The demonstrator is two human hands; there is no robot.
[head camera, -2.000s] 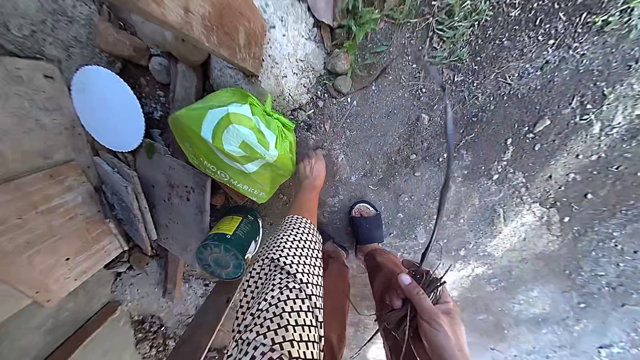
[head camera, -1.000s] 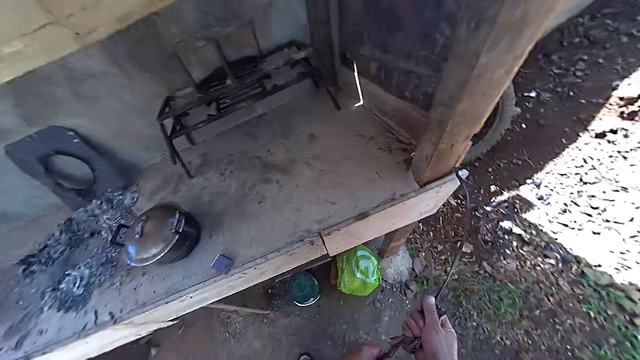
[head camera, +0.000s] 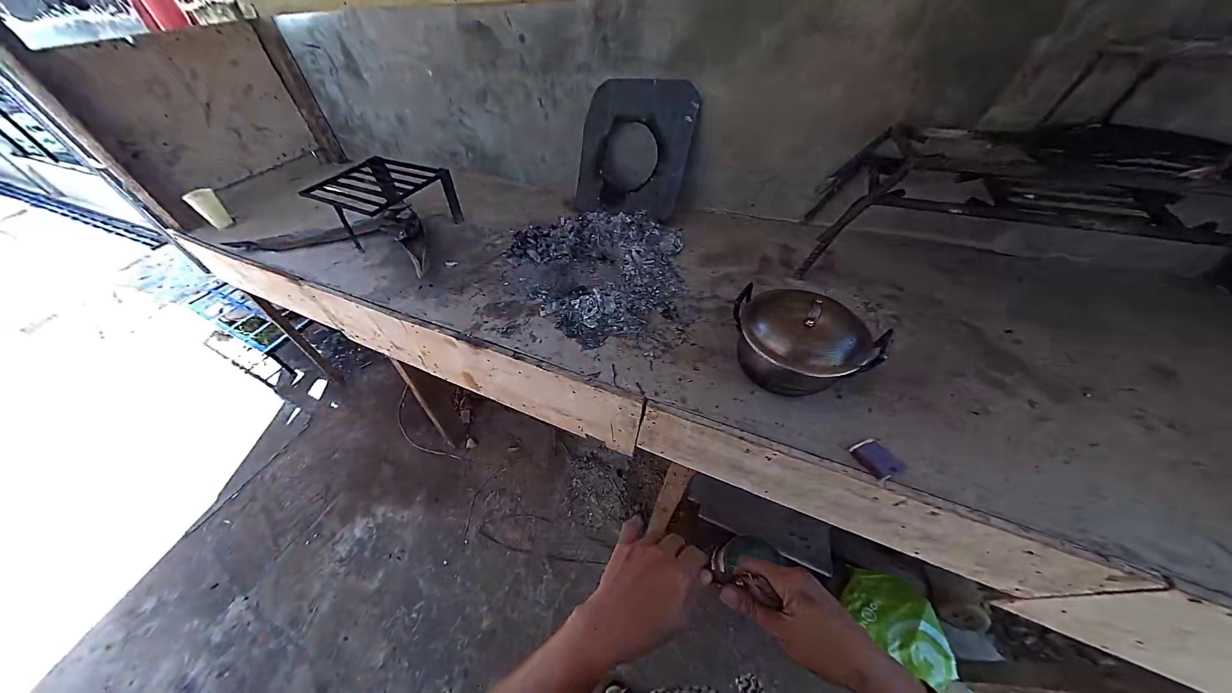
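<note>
Below the front board of a raised hearth, my right hand (head camera: 804, 611) is closed on a small bundle of dry twigs (head camera: 756, 585). Beside it, my left hand (head camera: 647, 582) is at the bundle's left end, fingers curled; whether it grips any twigs is unclear. A lidded metal pot (head camera: 807, 337) with two dark handles stands on the hearth top. Left of the pot lies a heap of grey ash and charcoal (head camera: 611, 269). A small purple box (head camera: 877, 459) rests near the front edge.
A black metal grate stand (head camera: 375, 188) and a pale cup (head camera: 208, 208) are at the left. A dark slab with a round hole (head camera: 637, 144) leans on the wall. A rack of charred wood (head camera: 1039, 183) stands at the right. Wooden planks (head camera: 789, 486) edge the hearth; a green bag (head camera: 900, 624) sits below.
The view has swung up from the ground to the hearth. My left hand, down by the green bag two seconds ago, is now beside my right hand, which still holds the twigs.
</note>
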